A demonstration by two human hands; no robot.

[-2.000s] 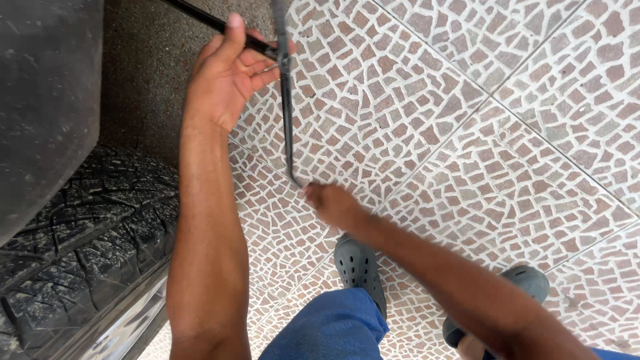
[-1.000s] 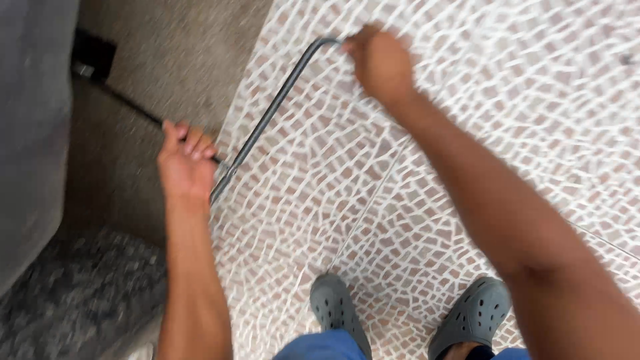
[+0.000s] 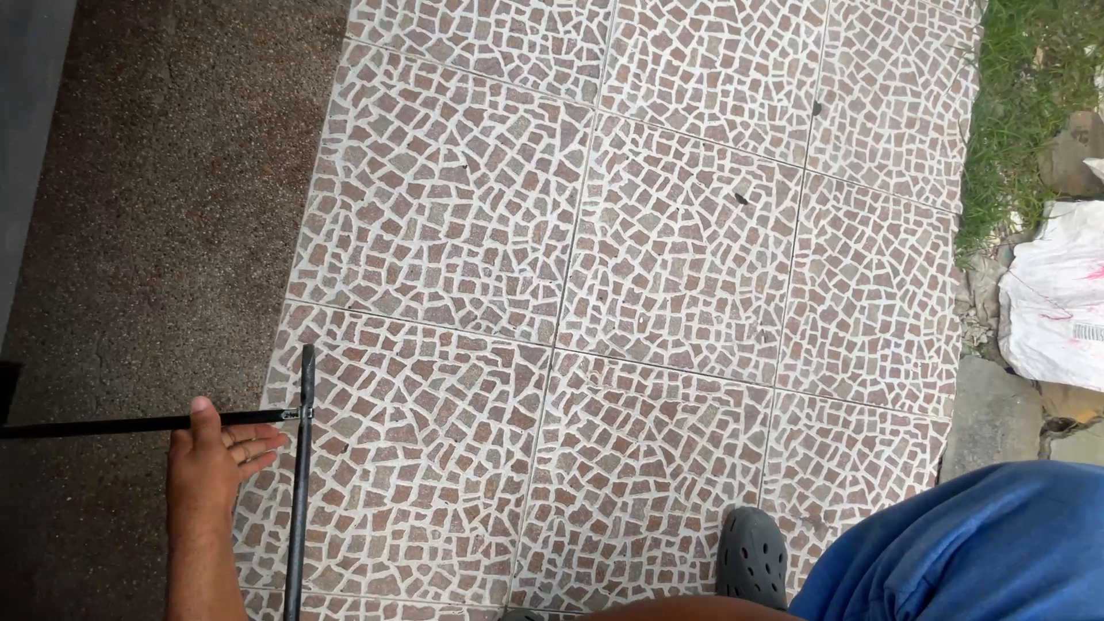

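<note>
My left hand (image 3: 220, 448) is around a thin black metal rod (image 3: 112, 424) at the lower left, its thumb on top and its fingers spread below. The rod runs left across the dark ground toward the frame's edge. Its right end joins a dark metal bar (image 3: 298, 509), which crosses it at about a right angle. The bar's flattened tip (image 3: 309, 358) points up, and its lower end leaves the frame at the bottom. Of my right arm only part of the forearm (image 3: 681, 609) shows along the bottom edge; my right hand is out of view.
Mosaic-patterned tiles (image 3: 448, 233) border rough dark ground (image 3: 172, 172) on the left. A grey surface (image 3: 26, 103) edges the far left. Grass (image 3: 1018, 103), stones (image 3: 992, 423) and a white sack (image 3: 1056, 293) lie at the right. My grey clog (image 3: 752, 556) stands at the bottom.
The bar has turned at the rod's end between frames. My right hand, at the bar's bent end one second ago, has left the view. The view has shifted; tyre and wheel no longer show.
</note>
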